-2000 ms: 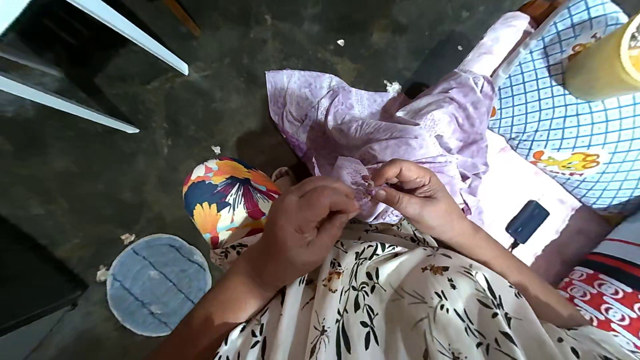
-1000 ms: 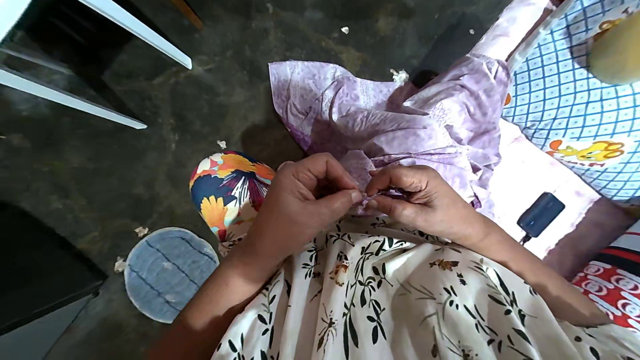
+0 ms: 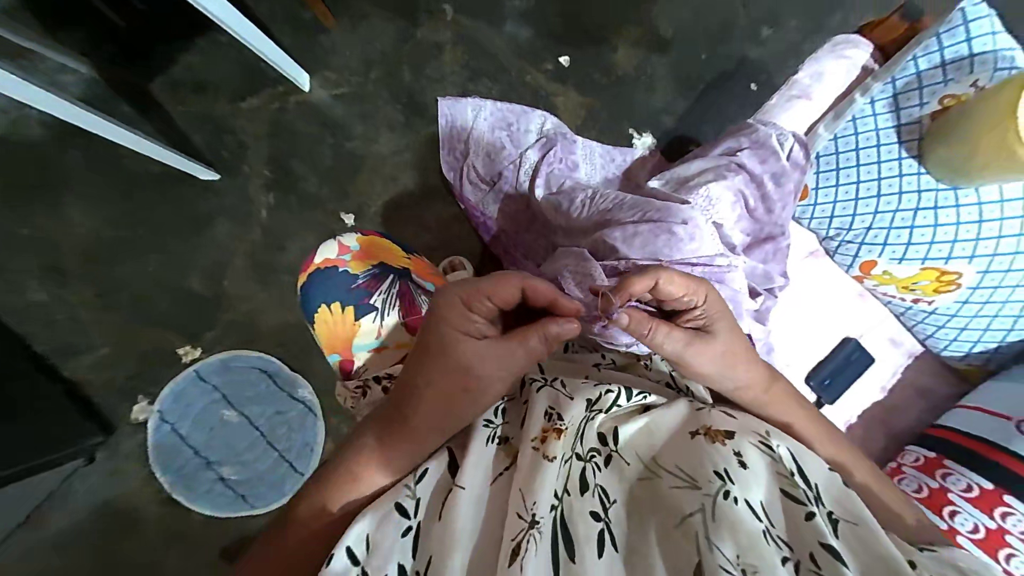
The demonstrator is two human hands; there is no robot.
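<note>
Purple patterned fabric [image 3: 632, 216] spreads from my lap toward the upper right, its near edge bunched between my hands. My right hand [image 3: 680, 320] pinches this edge between thumb and fingers, and a small loop of thread [image 3: 606, 304] shows at the fingertips. Just left of it, my left hand [image 3: 512, 320] has thumb and forefinger pinched together close to the fabric; whether a needle or thread lies between them is too small to tell. Under both hands lies the cream leaf-print cloth [image 3: 592, 472] over my lap.
A round blue mat [image 3: 236, 432] lies on the dark floor [image 3: 320, 144] at lower left. Beside my left hand is a colourful floral cloth [image 3: 368, 296]. To the right are a black device [image 3: 840, 370], a blue checked cloth [image 3: 872, 208] and a yellow container [image 3: 976, 136]. White legs [image 3: 104, 120] stand upper left.
My hands were touching at the fabric one second ago; now a small gap separates their fingertips, and a thread loop shows at my right fingers.
</note>
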